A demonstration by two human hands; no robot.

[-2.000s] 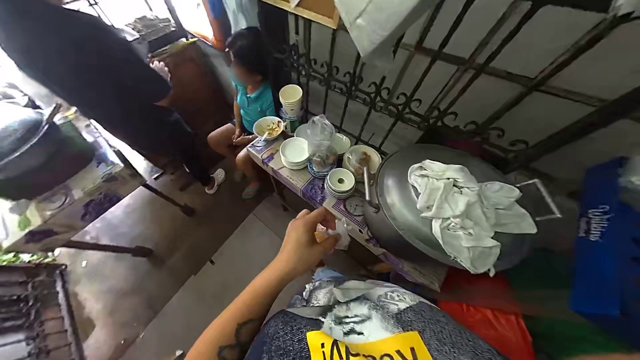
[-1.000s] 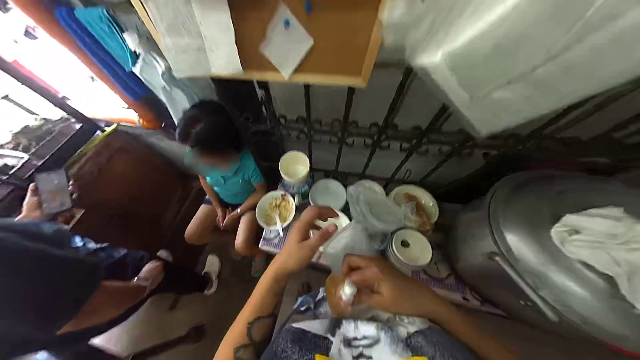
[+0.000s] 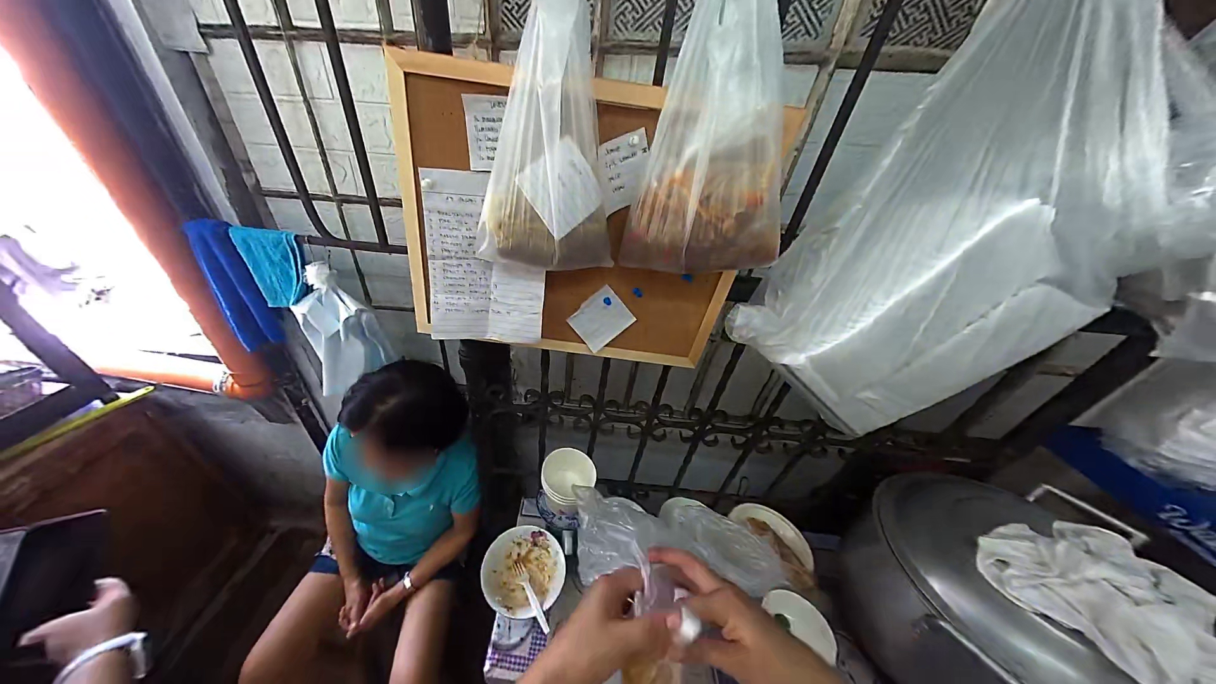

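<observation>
At the bottom centre, my left hand [image 3: 603,627] and my right hand [image 3: 727,622] are close together, both gripping the gathered top of a small clear plastic bag [image 3: 651,594]. A small white item [image 3: 689,625] sits between my right fingers. The bag's lower part looks yellowish and runs out of view. Just beyond my hands lies crumpled clear plastic [image 3: 617,537]. Left of them a white bowl of food [image 3: 503,570] holds a white plastic fork [image 3: 529,594]. Behind it stand stacked white cups [image 3: 568,475].
A seated person [image 3: 404,494] is at left; another person's hand [image 3: 90,622] holds a dark device [image 3: 57,579]. A large metal pot [image 3: 902,570] with a white cloth [image 3: 1073,579] stands right. Filled plastic bags [image 3: 708,209] hang before a corkboard [image 3: 714,318].
My hands, apart one second ago, have come together on the small bag. The view has swung up and left since the first frame, bringing the corkboard and hanging bags into sight.
</observation>
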